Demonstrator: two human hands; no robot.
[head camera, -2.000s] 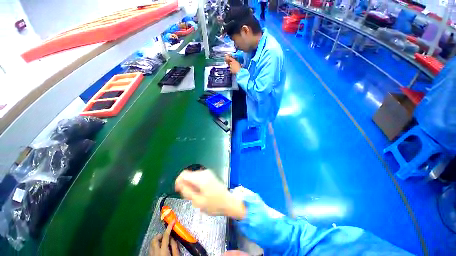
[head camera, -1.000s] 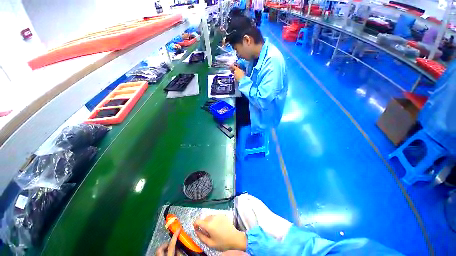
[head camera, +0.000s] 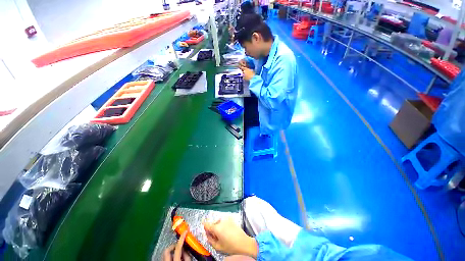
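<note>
The orange and black handheld device (head camera: 189, 237) lies slanted on the silvery bubble-wrap mat (head camera: 165, 235) at the bottom of the view. My left hand (head camera: 177, 251), cut off by the lower edge, rests with its fingers against the device's left side. My right hand (head camera: 224, 236) is just right of the device with fingers curled; whether it holds something small is hidden. A round dark dish (head camera: 205, 186) of small parts stands beyond the mat. A black cable (head camera: 224, 204) runs from the device's far end past the dish to the bench edge.
Bagged black parts (head camera: 56, 178) and an orange-red compartment tray (head camera: 125, 103) lie along the left shelf side. Farther up the green bench are a blue bin (head camera: 230, 110), black strips (head camera: 234, 131) and black panels (head camera: 231, 84). A person (head camera: 275, 76) works at the right edge.
My right hand has moved from over the round dish back down beside the orange device, uncovering the dish. My left hand has stayed at the device.
</note>
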